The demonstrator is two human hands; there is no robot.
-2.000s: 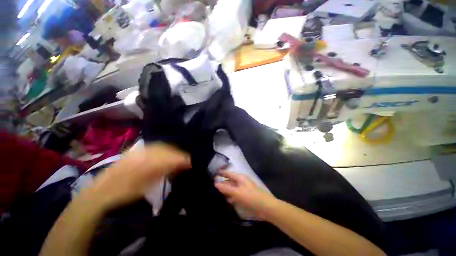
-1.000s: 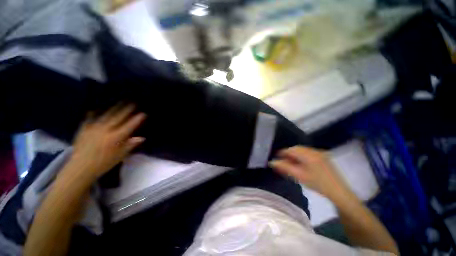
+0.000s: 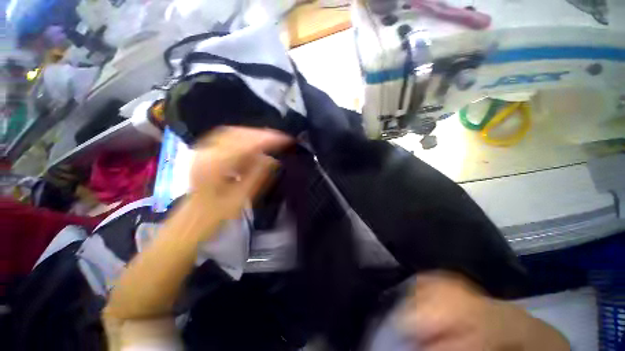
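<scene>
A bulky black garment (image 3: 425,199) with white panels lies over the table's front edge, left of and in front of the white sewing machine (image 3: 548,65). Its white panel with dark stripes (image 3: 240,58) is heaped at the back. My left hand (image 3: 236,161) is blurred, at the garment's upper left, fingers bent over the black cloth; its grip is unclear. My right hand (image 3: 456,312) is blurred at the bottom right, by the garment's lower part; its fingers are not distinct. The needle area (image 3: 404,127) is behind the black cloth, the contact point unclear.
Snips with yellow and green loops (image 3: 506,127) lie under the machine arm. A pink-red strip (image 3: 452,12) lies on the machine head. Pink cloth (image 3: 120,177) and dark red fabric (image 3: 31,236) are at the left. A blue crate (image 3: 612,301) is at the lower right.
The view swung right and down, then back left. Since one second ago the black tube is no longer stretched flat between my hands; the garment is bunched, with its striped panel at the back.
</scene>
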